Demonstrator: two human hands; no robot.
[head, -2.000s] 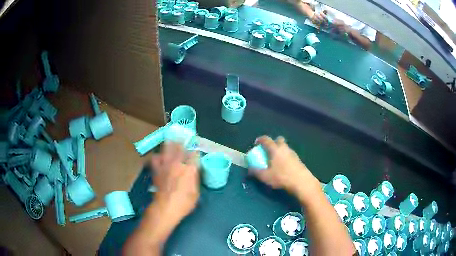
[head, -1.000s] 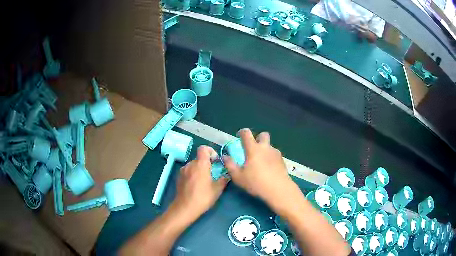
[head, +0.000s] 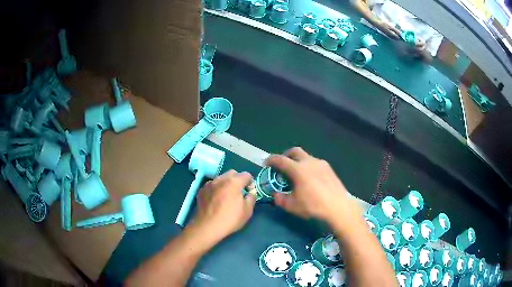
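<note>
My right hand [head: 311, 182] is closed around a teal cup part [head: 268, 180], its open end turned toward that hand. My left hand [head: 225, 199] has its fingertips at the left side of the same cup part; a small pale thing shows at the fingertips, too small to name. A teal handled housing [head: 206, 161] lies on the bench just left of my left hand, handle toward me. Another handled housing [head: 218, 114] rests at the pale edge rail, its grille visible inside the barrel.
An open cardboard box [head: 151, 134] at left holds jumbled housings. Cup parts with white inserts [head: 407, 255] stand in rows at right, several nearer [head: 279, 259]. Beyond the dark conveyor belt [head: 314, 106], a person's hands hold a teal part [head: 409, 37].
The near housing was set down left of my hands and the cup part was brought between them. The unit on the belt moved left, now partly behind the box flap.
</note>
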